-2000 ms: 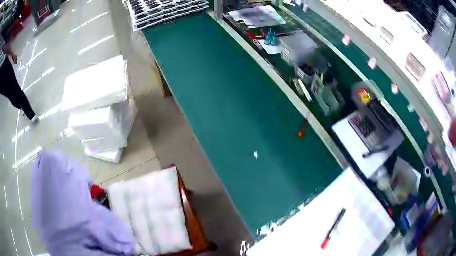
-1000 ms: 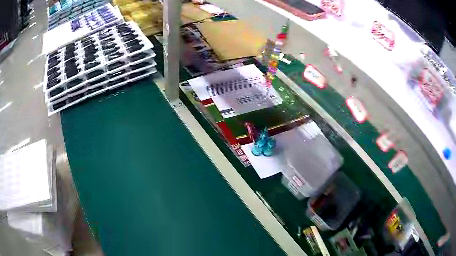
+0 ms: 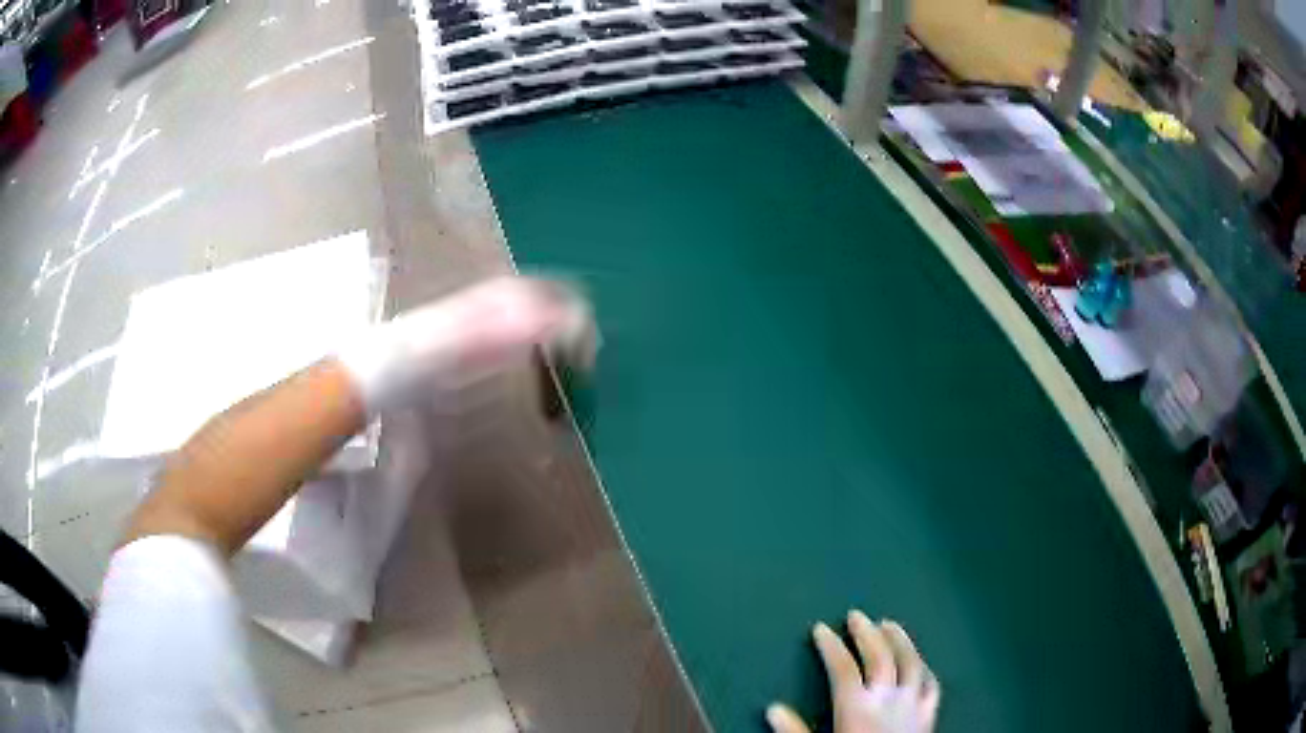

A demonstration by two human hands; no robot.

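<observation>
My left hand (image 3: 480,337), in a whitish glove and motion-blurred, is over the left edge of the green-matted bench (image 3: 745,344). Its fingers are too blurred to tell whether they hold anything. My right hand (image 3: 877,685), in a thin pale glove, is low in the view over the mat, fingers apart and empty, cut off by the bottom edge. Stacked white trays (image 3: 616,65) with dark parts in their pockets lie at the bench's far end, cut off by the top edge.
White trays (image 3: 244,344) are stacked on the floor left of the bench, partly behind my left arm. The raised shelf at right holds a printed sheet (image 3: 1010,151), small teal objects (image 3: 1103,292) and a clear bin (image 3: 1200,375). A post (image 3: 871,72) stands at the shelf's edge.
Both my hands have come into view over the bench. The view has swung, so the stacked trays with dark parts now show at top centre and the floor stack shows more fully.
</observation>
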